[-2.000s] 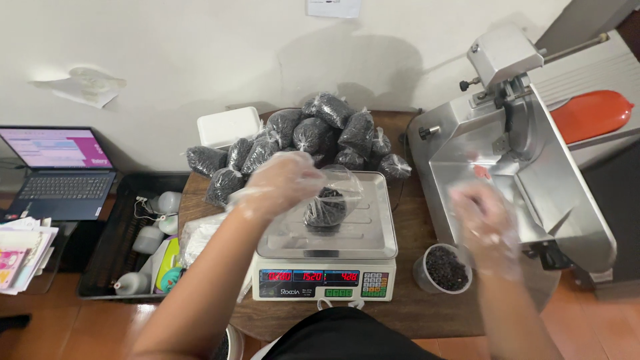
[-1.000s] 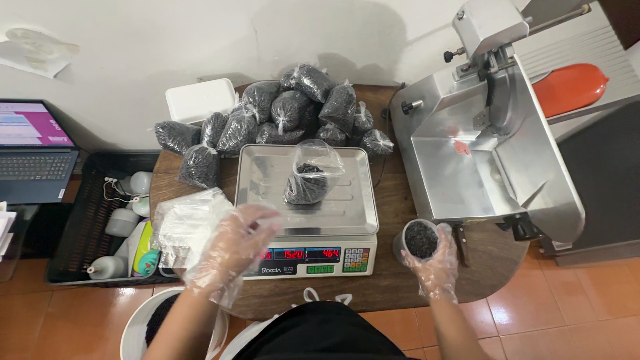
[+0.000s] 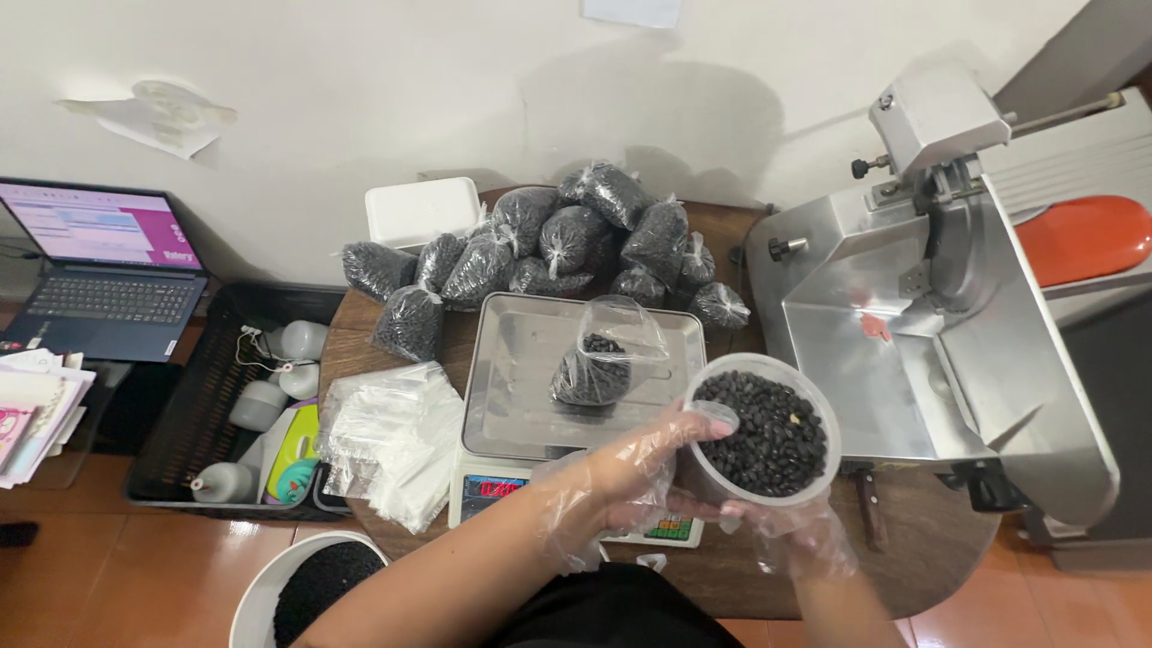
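Both hands wear clear plastic gloves and hold a round plastic tub of black beans [image 3: 763, 430] over the right front corner of the scale. My left hand [image 3: 643, 468] grips the tub's left side, thumb over the rim. My right hand [image 3: 796, 531] is under its near side, with the fingers partly hidden. An untied clear bag partly filled with black beans [image 3: 589, 378] stands on the metal pan of the digital scale [image 3: 504, 387]. My left forearm covers part of the scale's display. Behind the pan, several tied bags of black beans [image 3: 571, 238] are piled.
Empty plastic bags [image 3: 391, 441] lie left of the scale, near a white foam tray [image 3: 423, 211]. A metal slicer [image 3: 864, 360] stands at right, a knife [image 3: 870, 511] below it. A black crate [image 3: 193, 432], a laptop [image 3: 112, 279] and a white bucket of black beans [image 3: 261, 576] are at left.
My left hand has moved right from beside the scale's front to the tub. My right hand has brought the tub up and left, from right of the scale to over its corner.
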